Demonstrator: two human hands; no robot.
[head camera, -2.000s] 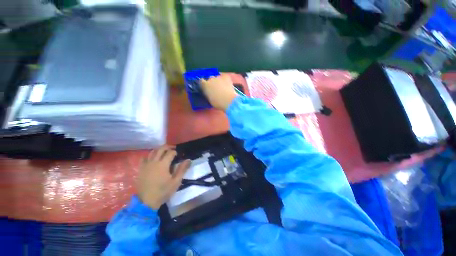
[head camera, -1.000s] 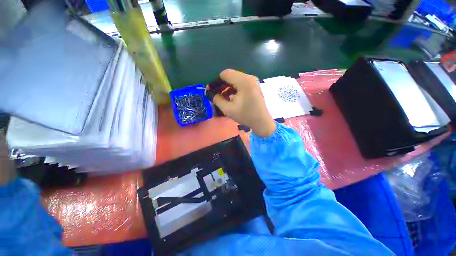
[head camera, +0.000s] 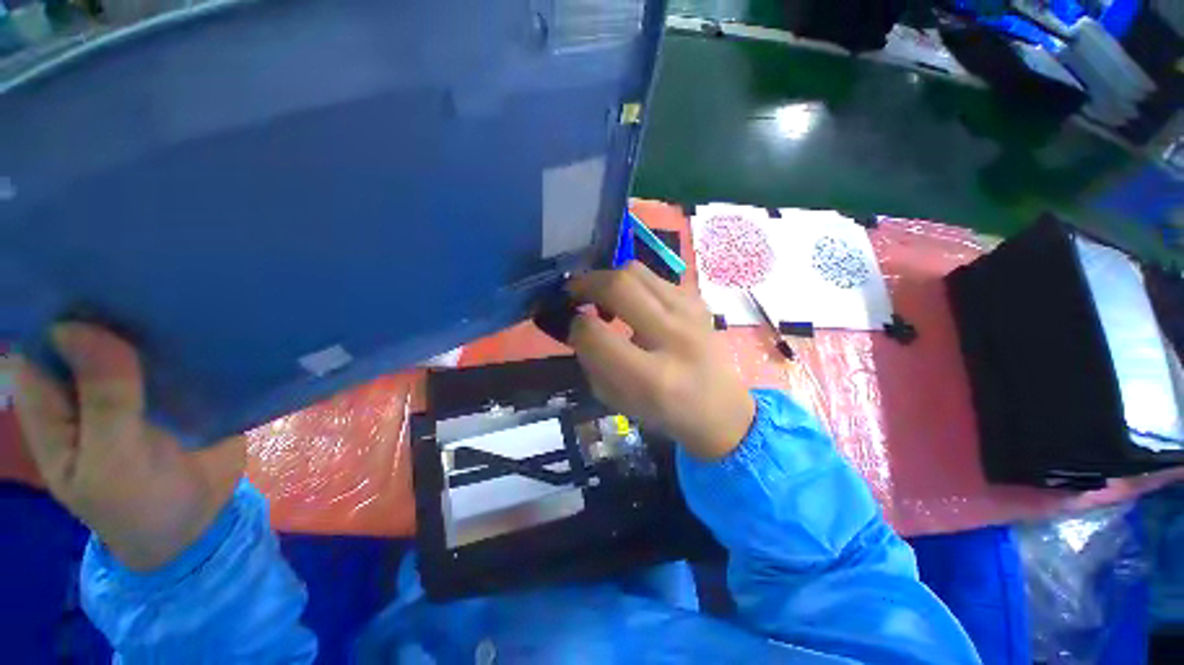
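A large blue-grey back cover is raised close to the camera at the upper left, with small pale label patches inside. My left hand grips its lower left edge. My right hand is at its lower right corner, black finger cots on the fingertips. Whether it grips the cover or a small part cannot be told. The open tablet unit with its silvery battery and black ribbons lies in the black foam tray below the cover.
A sheet with red dots and one with dark dots lie beyond my right hand, with a thin dark tool across the edge. A teal stick is beside them. Black stacked trays stand right, the green conveyor behind.
The back cover has come off the stack at the left and is held up over the bench. My left hand has come into view on it. My right hand has moved down to the cover's corner.
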